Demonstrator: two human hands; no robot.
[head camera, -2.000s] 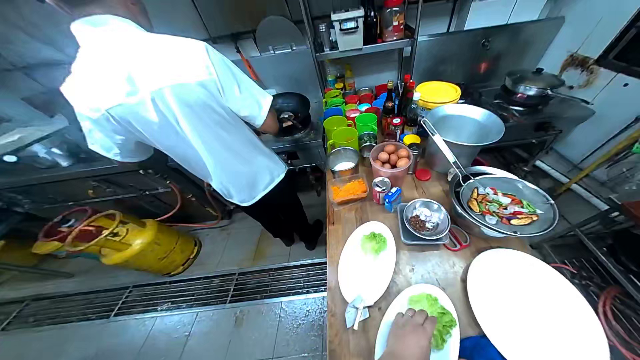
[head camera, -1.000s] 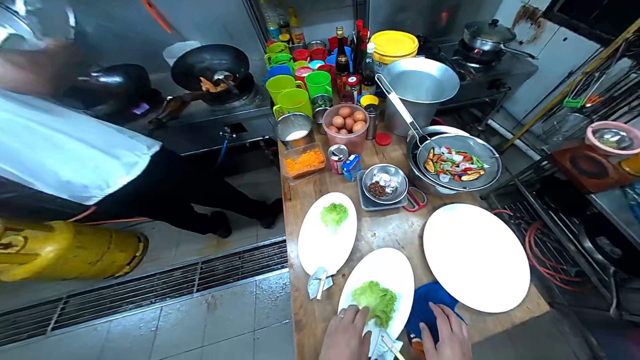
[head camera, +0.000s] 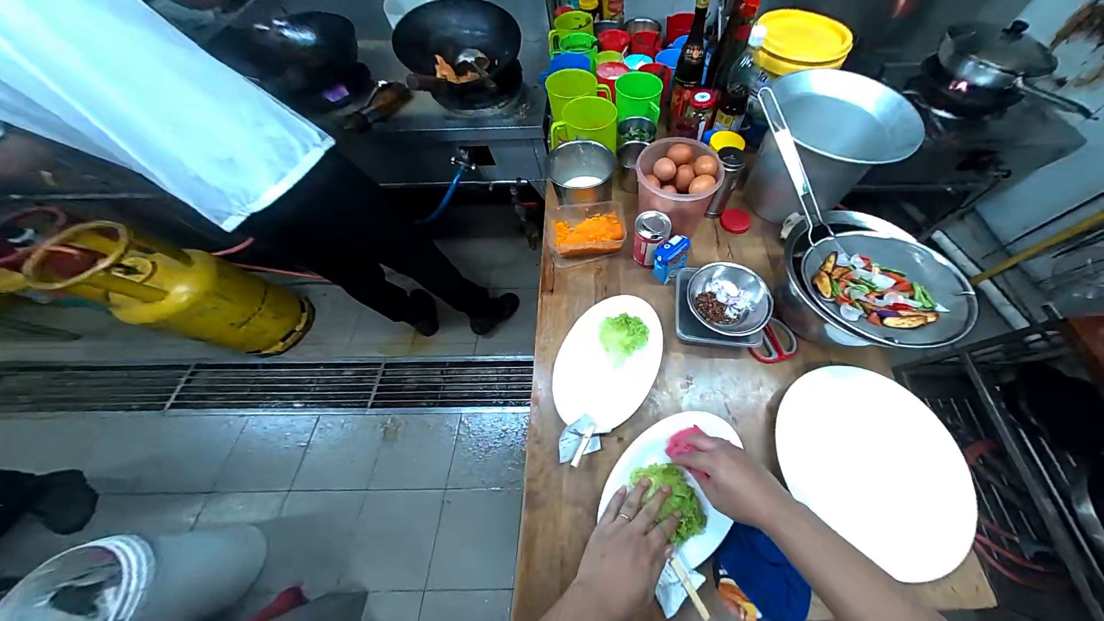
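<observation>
My left hand (head camera: 634, 539) lies with spread fingers on the green lettuce leaf (head camera: 677, 496), which rests on the nearer white oval plate (head camera: 638, 453). With my right hand (head camera: 720, 470) I hold a pink cloth (head camera: 686, 442) against that plate's upper right part, beside the leaf. A wooden stick in a paper napkin (head camera: 677, 595) pokes out at the plate's near edge. Farther up stands a second oval plate (head camera: 578, 366) with a smaller lettuce leaf (head camera: 623, 335) and a napkin-wrapped stick (head camera: 582, 444). A large bare white oval plate (head camera: 875, 474) is at the right.
A steel bowl (head camera: 731, 293) on a scale, red-handled scissors (head camera: 776, 342), and a strainer of cut vegetables (head camera: 888, 293) over a pot stand beyond. Eggs (head camera: 681, 168), grated orange food (head camera: 589, 233) and cups are farther back. A co-worker (head camera: 172, 103) stands left, near woks and a yellow gas cylinder (head camera: 207, 297).
My right hand has moved from the blue cloth beside the plate to the plate and now holds a pink cloth. My left hand stays at the lettuce. The co-worker has shifted at the stove.
</observation>
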